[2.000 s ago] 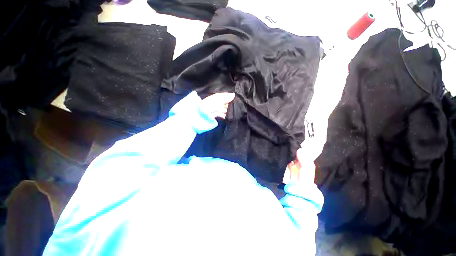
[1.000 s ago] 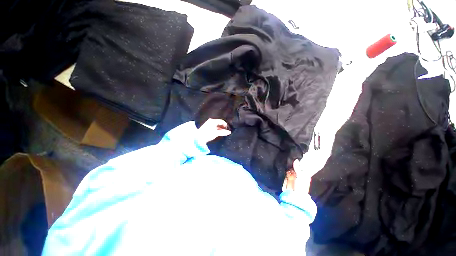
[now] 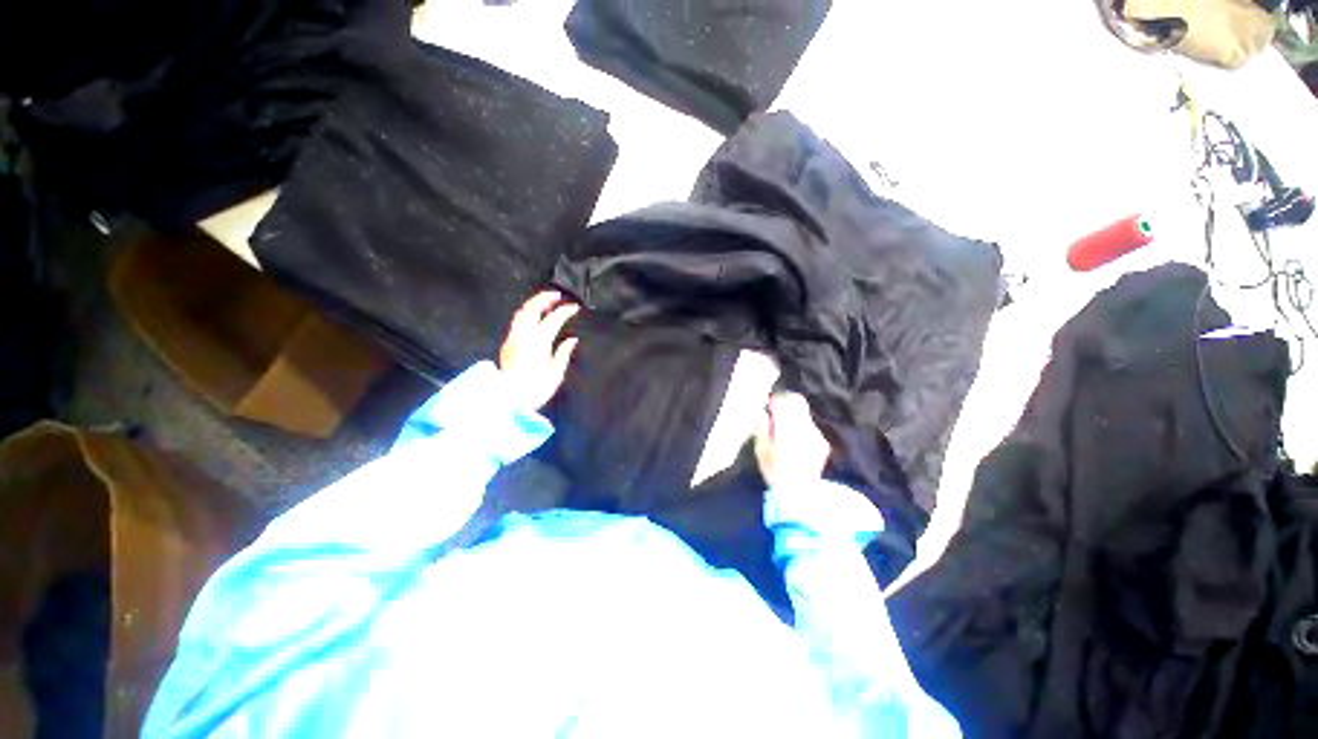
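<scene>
Black trousers lie bunched on the white table in front of me, with shiny lining folds at the upper part. One leg lies towards me, and a white gap of table shows beside it. My left hand is at the left edge of the trousers, fingers slightly spread on the cloth. My right hand is right of the white gap, at the edge of the dark cloth; its fingers are overexposed, so its grip is unclear.
Folded black trousers lie at left, another dark folded piece at the top. A large black garment heap lies at right. A red thread spool and tangled cords are beyond it. Brown cartons stand at lower left.
My right hand has moved left and up from the trousers' lower right edge. My left hand has moved left and up. The cloth near me has shifted, opening a white gap. The view has tilted.
</scene>
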